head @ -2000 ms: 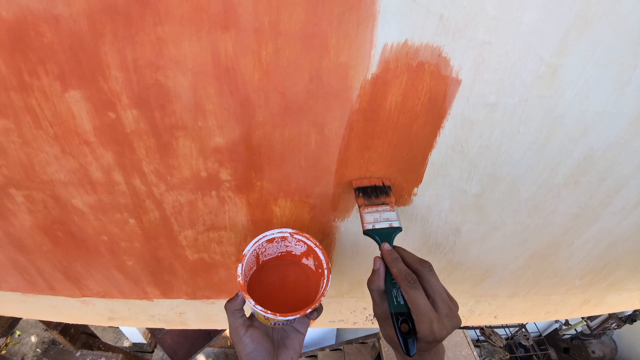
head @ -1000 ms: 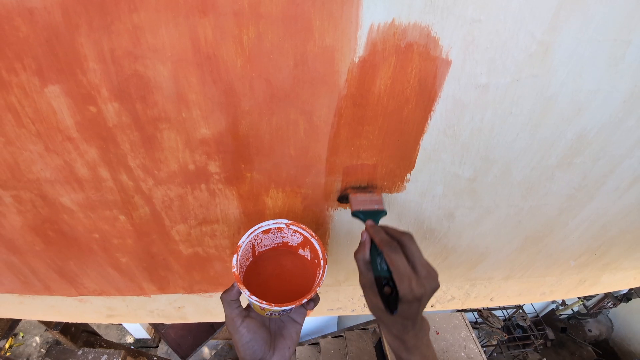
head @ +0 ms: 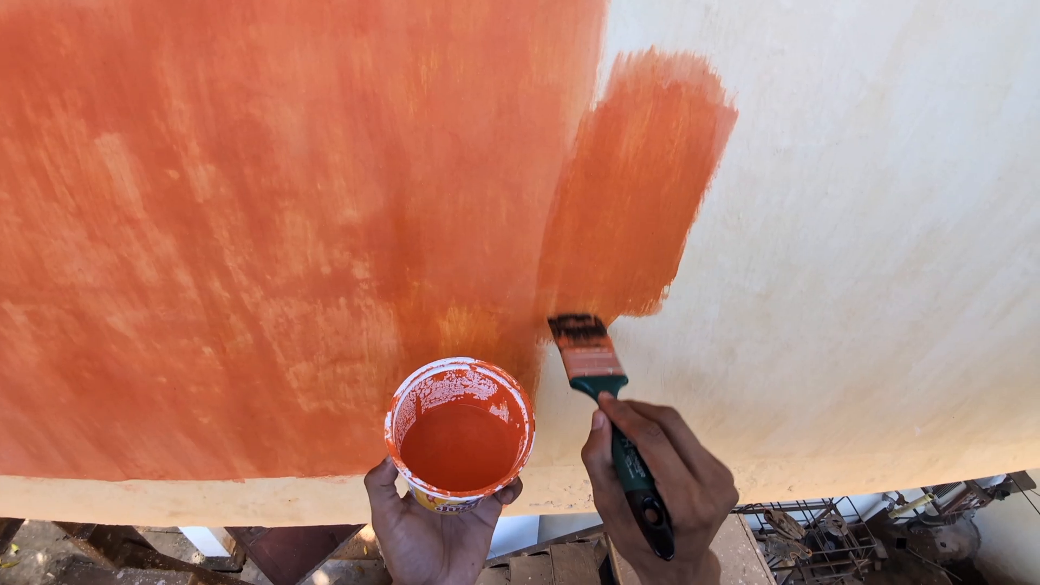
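My left hand (head: 439, 528) holds a small plastic tub (head: 460, 435) of orange paint from below, in front of the wall's lower part. With its fingers around the green handle, my right hand (head: 666, 487) grips a flat paintbrush (head: 598, 357), whose dark, paint-wet bristles lie at the lower left end of a fresh orange patch (head: 634, 195). Left of that patch the wall is coated in streaky orange paint (head: 244, 244); on the right its surface (head: 853, 244) is cream white. The patch's left side meets the orange coat.
A pale bottom edge (head: 162, 500) of the painted surface runs across the view. Below it are brown boards (head: 292, 552), a wire rack (head: 812, 536) and cluttered items at the lower right, and a tan board (head: 743, 552) beside my right wrist.
The brush stays near the patch's lower end, its bristles shifting left across that end and its handle changing tilt. My left hand keeps hold of the paint tub.
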